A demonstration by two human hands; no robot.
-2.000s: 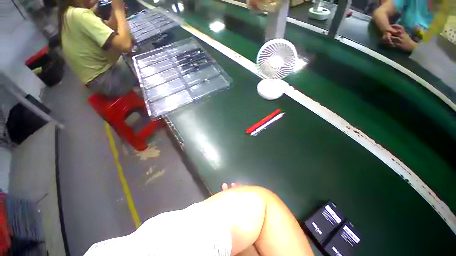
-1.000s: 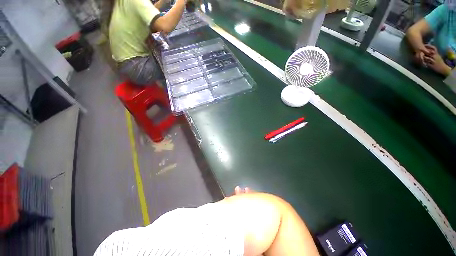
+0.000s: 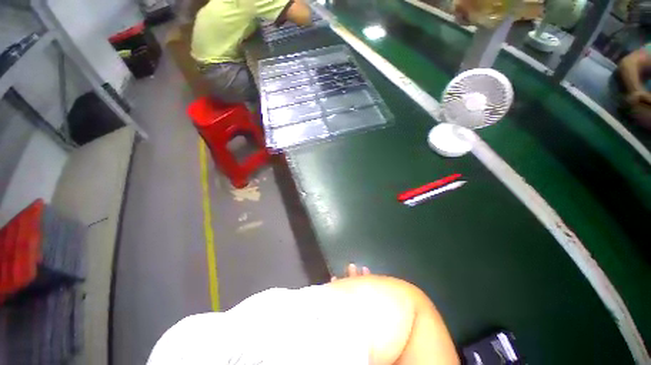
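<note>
A white-sleeved bent arm point(image 3: 389, 310) of mine fills the bottom middle. A few fingertips point(image 3: 352, 271) show past its upper edge by the bench edge; I cannot tell which of my hands they belong to or what it does. The rest of both hands is hidden or out of the picture. A dark battery pack point(image 3: 492, 349) with white print lies on the green bench point(image 3: 400, 242) beside the arm, cut off by the bottom edge. A red marker point(image 3: 430, 187) and a white pen point(image 3: 435, 192) lie side by side farther up the bench.
A white desk fan point(image 3: 451, 139) stands by the chipped white edge strip. A clear blister tray point(image 3: 321, 100) with some dark pockets lies at the bench's left edge. A person in yellow point(image 3: 225, 32) sits beyond, by a red stool point(image 3: 221, 132). Stacked trays point(image 3: 43, 256) stand at far left.
The view has swung, so the bench things appear farther right. The battery packs have slid down toward the bottom edge. The fingertips stay by the arm.
</note>
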